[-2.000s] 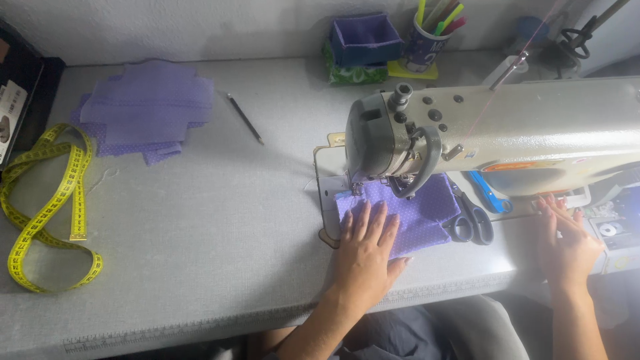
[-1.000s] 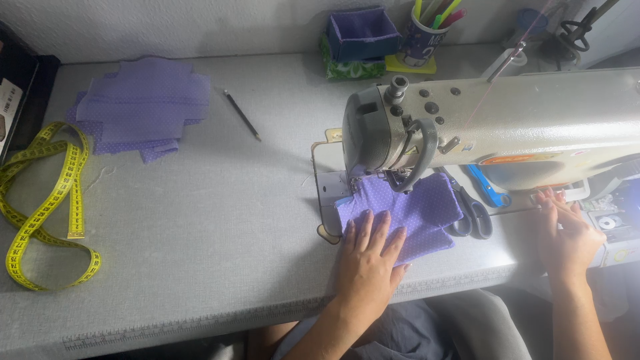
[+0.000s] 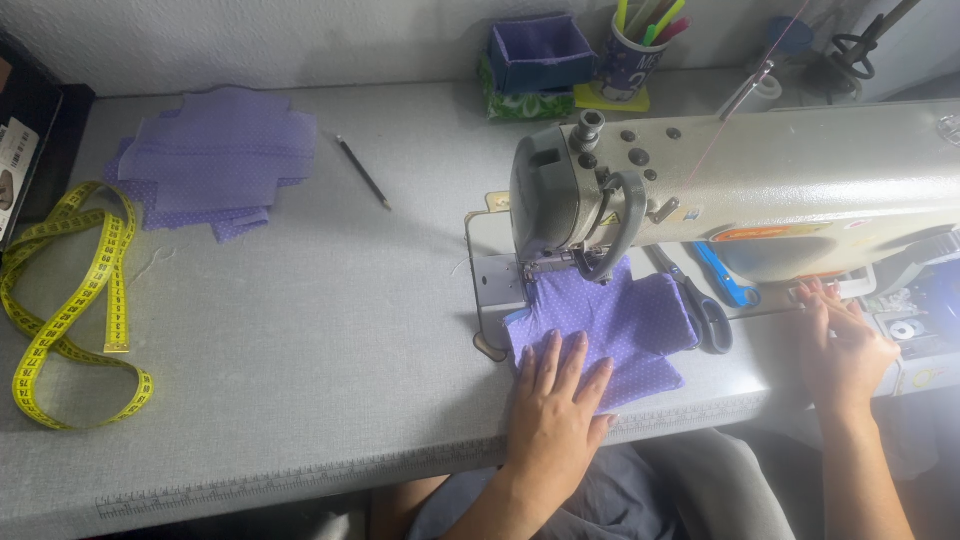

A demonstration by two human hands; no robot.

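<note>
Purple dotted fabric [image 3: 600,322] lies under the needle area of an industrial sewing machine [image 3: 735,172]. My left hand [image 3: 559,405] rests flat on the fabric's near left part, fingers apart, without gripping it. Far to the right, my right hand [image 3: 844,349] is at the machine's pale lever [image 3: 855,283], fingers bent close together; whether they hold it is unclear. Between the fabric and that hand lie dark-handled scissors [image 3: 709,319] and a blue-handled tool [image 3: 724,277].
A yellow tape measure [image 3: 64,322] curls at the left below stacked purple fabric pieces [image 3: 225,154]. A pencil [image 3: 364,172] lies mid-table. Behind the machine head stand a fabric box [image 3: 544,64] and a cup of markers [image 3: 630,67]. A ruler scale [image 3: 300,476] runs along the front edge.
</note>
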